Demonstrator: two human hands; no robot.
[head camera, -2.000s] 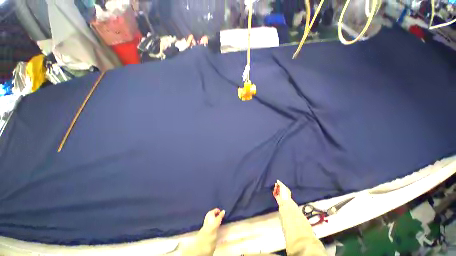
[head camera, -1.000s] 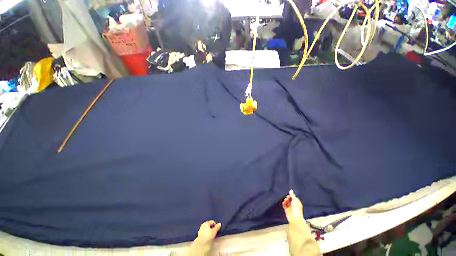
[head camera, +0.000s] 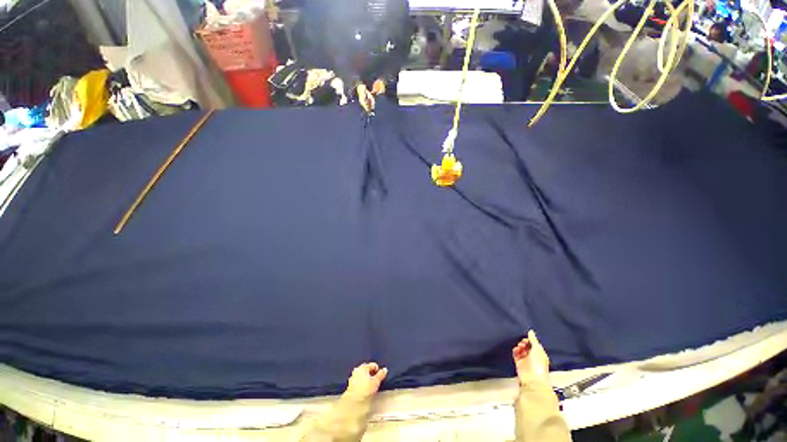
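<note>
Navy fabric (head camera: 259, 259) covers most of the long table, with creases running from the far side to the near edge. My left hand (head camera: 368, 378) is at the near edge, its fingertips closed on the fabric edge. My right hand (head camera: 530, 354) is at the near edge further right, fingers curled on the fabric; whether they pinch it is hard to tell. Shears (head camera: 583, 387) lie on the pale table edge just right of my right wrist, their handles partly hidden by it.
An orange-brown stick (head camera: 162, 173) lies on the cloth at left. A yellow connector (head camera: 447, 171) hangs on a cord over the middle. Yellow cable loops (head camera: 634, 86) hang at the upper right. A person's hands (head camera: 371, 95) are at the far edge. A red basket (head camera: 242, 56) stands beyond.
The creases between my hands have flattened and shifted. My right hand has moved right, further from my left. The other person's hands now show at the far edge, with new folds below them.
</note>
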